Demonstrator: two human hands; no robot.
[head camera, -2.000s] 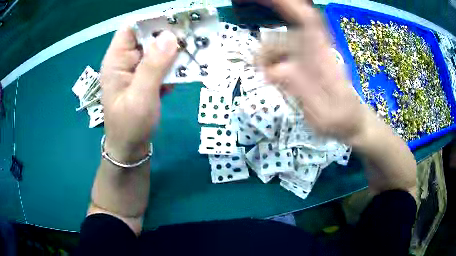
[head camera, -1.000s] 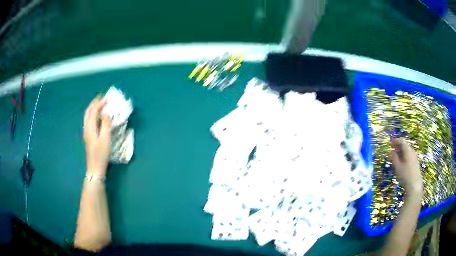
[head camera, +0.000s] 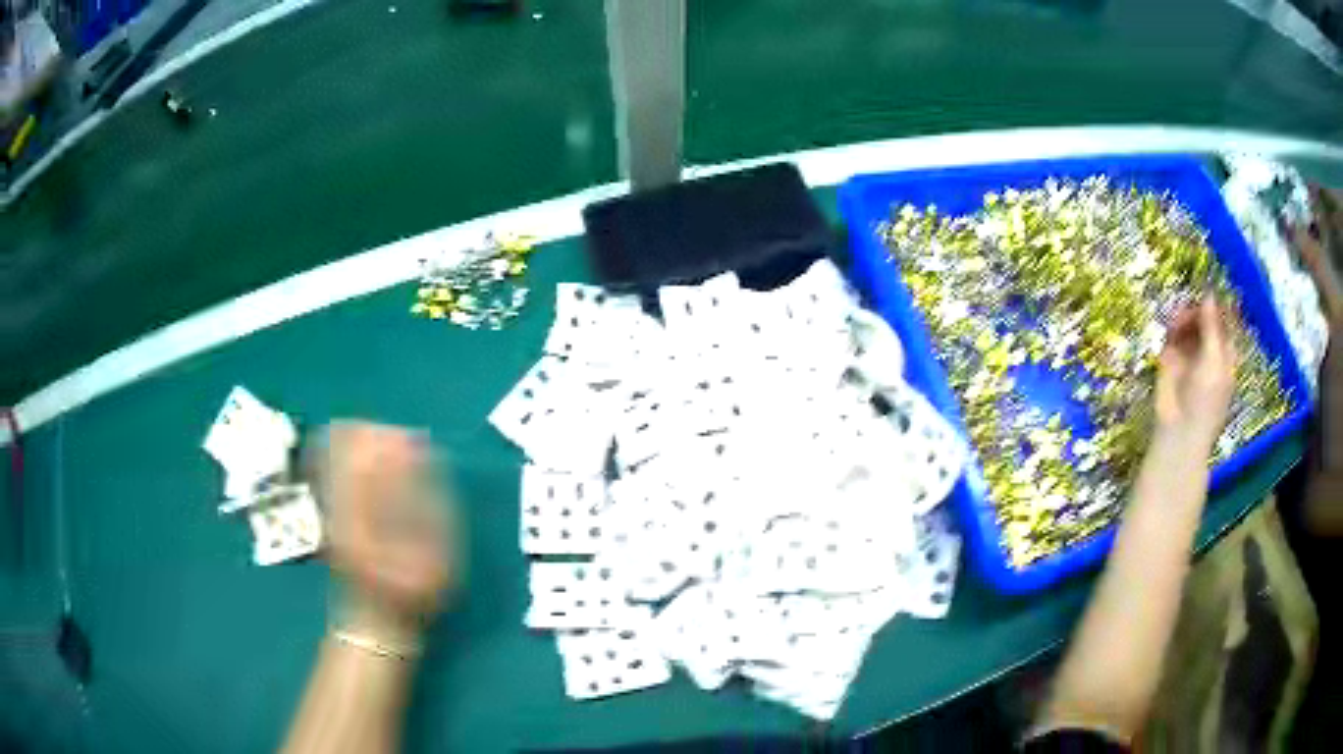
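Observation:
A large loose pile of white perforated plates (head camera: 737, 486) lies on the green bench in front of me. A small set of similar plates (head camera: 254, 449) lies at the left. My left hand (head camera: 386, 516) is blurred, just right of that small set; I cannot tell whether it holds anything. My right hand (head camera: 1199, 361) is over the small gold and silver metal pieces (head camera: 1090, 251) in the blue bin (head camera: 921, 386), its fingertips among them. Whether it grips any is not clear.
A black box (head camera: 707, 228) stands behind the pile, near a pale post (head camera: 648, 96). A small heap of gold and silver pieces (head camera: 474, 280) lies left of the box. Another person's arm (head camera: 1323, 295) shows at the right edge. A woven sack (head camera: 1230, 648) is below the bench at lower right.
My left hand has released the plates and moved right, away from the small set. My right hand stays in the blue bin. The view has turned right. Earlier both hands were over the pile, the left holding a plate.

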